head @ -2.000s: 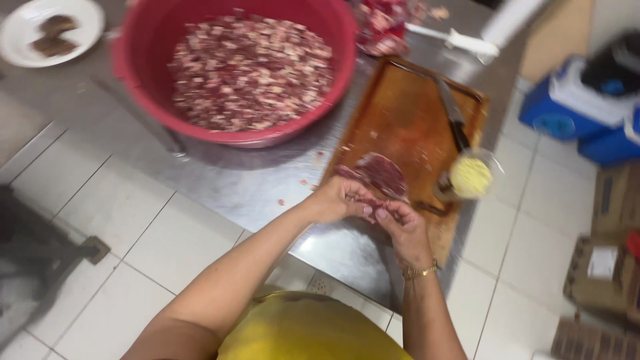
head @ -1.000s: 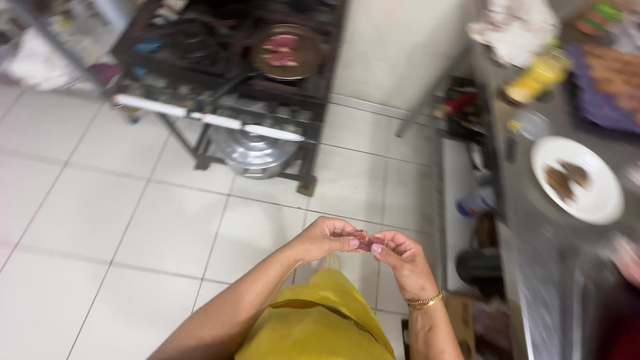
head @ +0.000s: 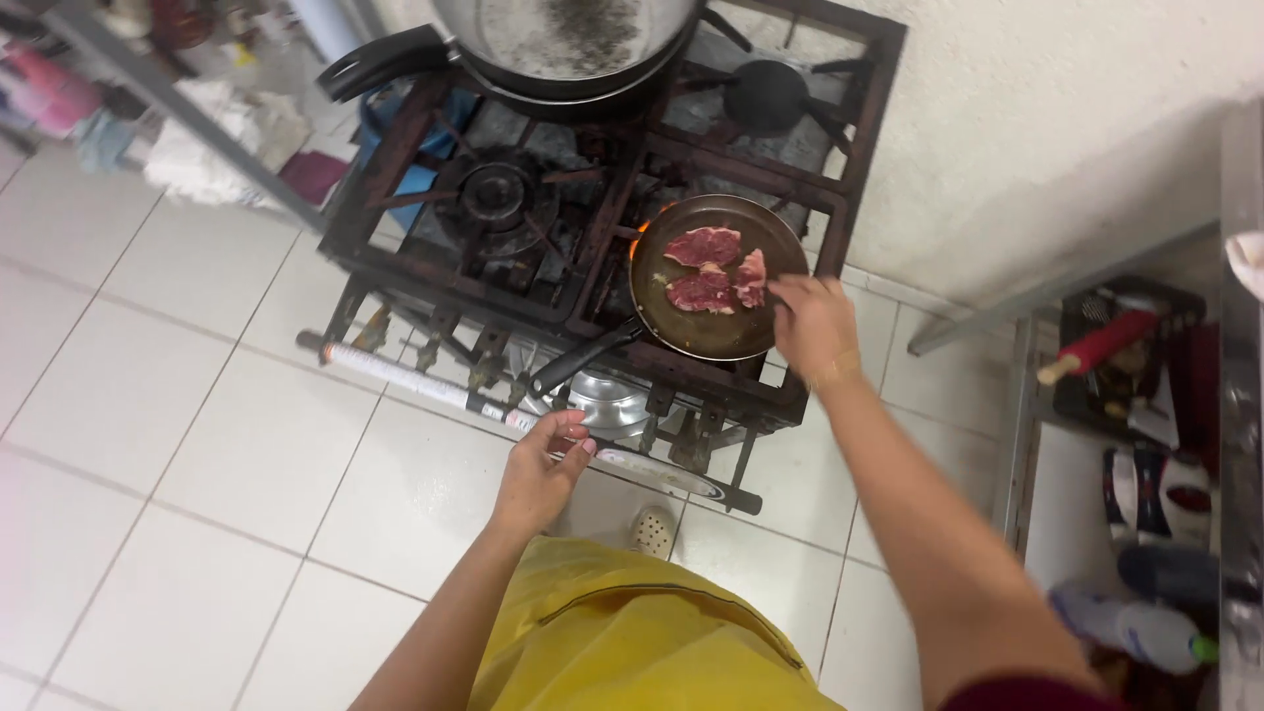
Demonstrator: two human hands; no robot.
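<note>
A frying pan (head: 691, 331) sits on the front right burner of the gas stove (head: 583, 321), its black handle pointing toward me. Flame shows at the pan's left edge. Three pieces of raw meat (head: 702, 247) lie in it. My right hand (head: 815, 326) reaches over the pan's right rim, its fingertips at the smallest piece; whether they still pinch it is unclear. Near the stove's front rail, my left hand (head: 543, 469) is raised with a small dark reddish piece, apparently meat, between thumb and fingers.
A large pot (head: 583, 84) with a black handle stands at the back left of the stove. Behind the front rail is a shiny metal vessel (head: 602, 400). To the right are a shelf holding a red rolling pin (head: 1106, 346) and a bottle (head: 1150, 632), and a metal table's edge (head: 1239, 474).
The view has turned from the table with the red basin and cutting board to the stove. My hands, close together before, are now apart, the right one reaching to the pan.
</note>
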